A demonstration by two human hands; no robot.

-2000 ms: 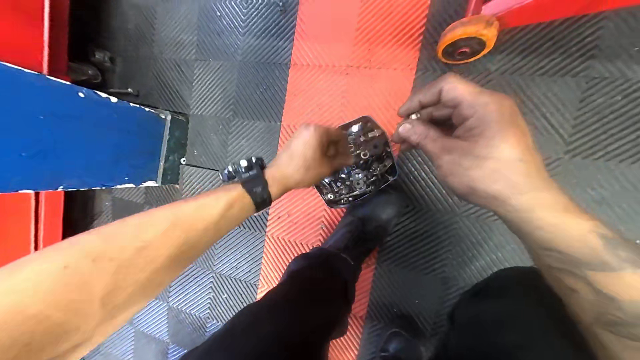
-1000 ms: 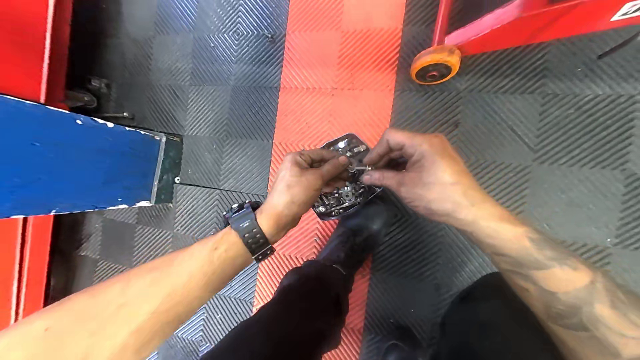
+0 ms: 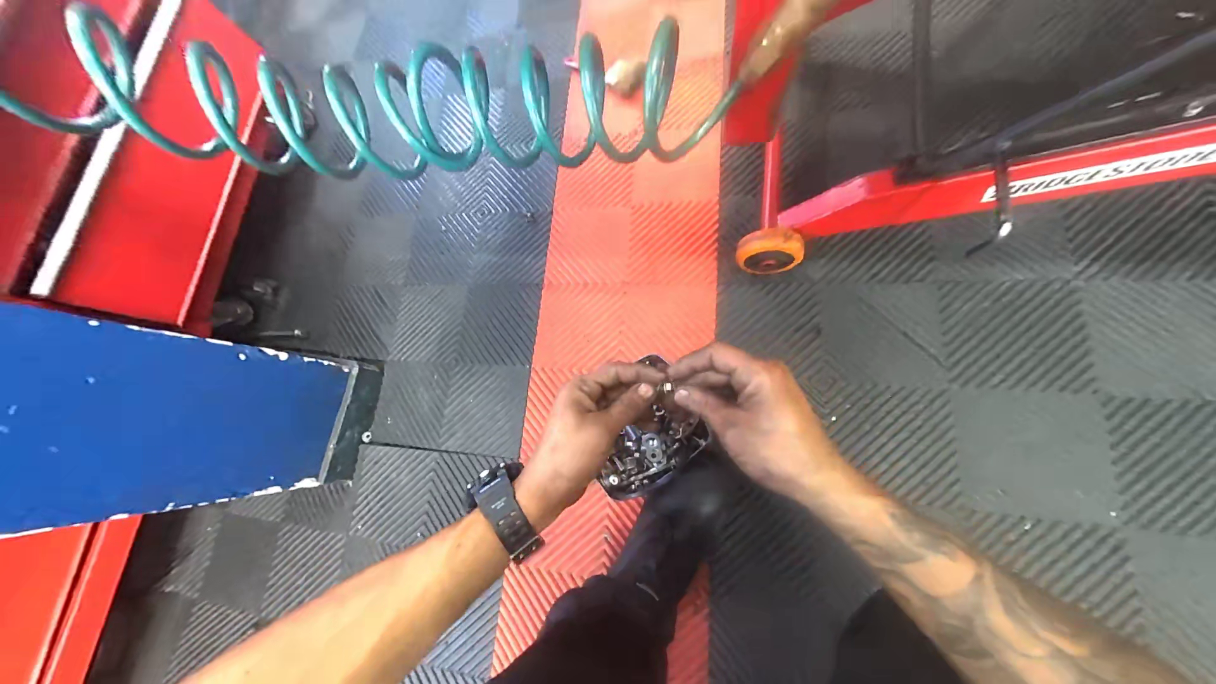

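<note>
A small metal part (image 3: 668,388), too small to name surely, is pinched in the fingertips of my right hand (image 3: 750,408). My left hand (image 3: 594,418), with a black watch (image 3: 503,511) on its wrist, has its thumb and fingers close beside that part; whether it also grips something cannot be told. Below both hands lies a dark tray (image 3: 622,492) of loose metal hardware (image 3: 652,448), with bolts and washers among it. My fingers hide the upper part of the tray. A black shoe (image 3: 698,494) is at its lower right edge.
A blue beam (image 3: 171,418) juts in from the left beside red metal cabinets or panels (image 3: 190,228). A green coiled hose (image 3: 437,114) spans the top. On the right stands a red wheeled frame (image 3: 855,204) with an orange caster (image 3: 770,251). Ribbed tiles (image 3: 627,304) cover the floor.
Two seconds ago my left hand was over the tray and my right hand apart from it; now their fingertips are close together. The view has shifted, bringing in the green hose.
</note>
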